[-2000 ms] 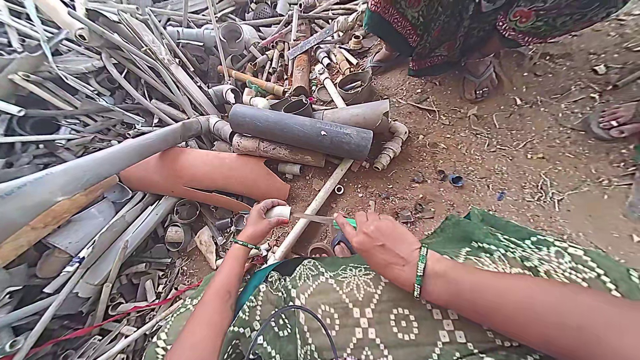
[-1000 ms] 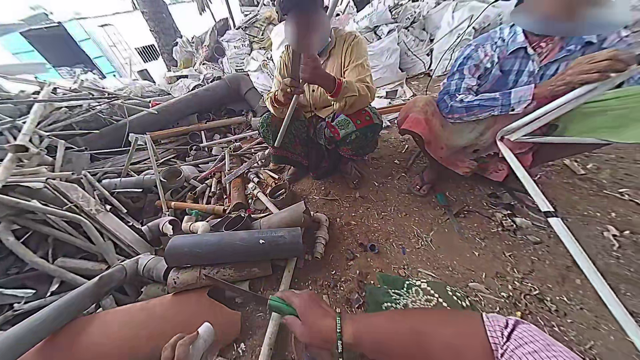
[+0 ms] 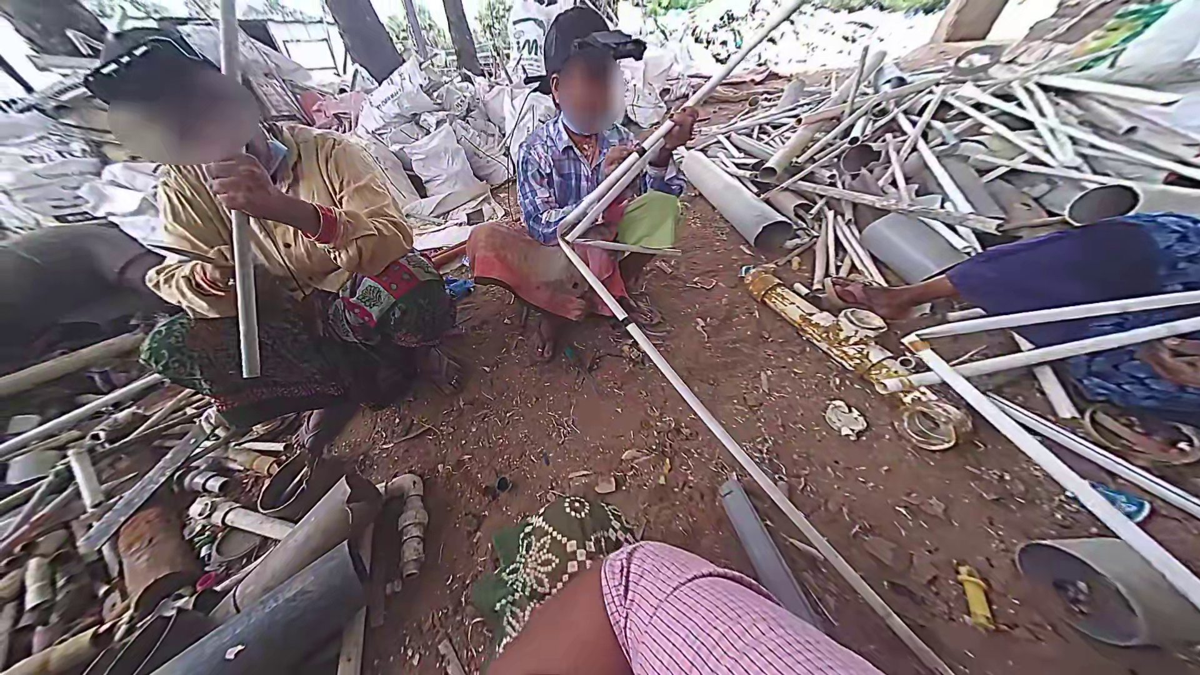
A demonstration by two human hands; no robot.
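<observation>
Neither of my hands shows in the head view; only my bare upper arm and a pink checked sleeve [image 3: 712, 609] cross the bottom. Beyond the sleeve lies the green patterned cloth [image 3: 553, 553] over my knee. Dark grey pipe [image 3: 281, 609] and a white plastic pipe fitting [image 3: 411, 525] lie to its left. Beside the sleeve, a flat grey plastic piece [image 3: 764, 544] rests on the soil. A long thin white pipe [image 3: 694, 394] slants across the ground from a seated co-worker's hands. The knife and small white piece are out of sight.
A co-worker in a yellow shirt [image 3: 337, 187] holds an upright pipe [image 3: 244, 281] at the left. Another wears a blue checked shirt [image 3: 548, 178]. Scrap pipes [image 3: 919, 159] are heaped at the back right. White sacks [image 3: 422, 141] stand behind, and a wide grey pipe section [image 3: 1087, 591] lies lower right.
The view has swung up and to the right. My hands, one with a green-handled knife and the other with a small white piece, have left the view.
</observation>
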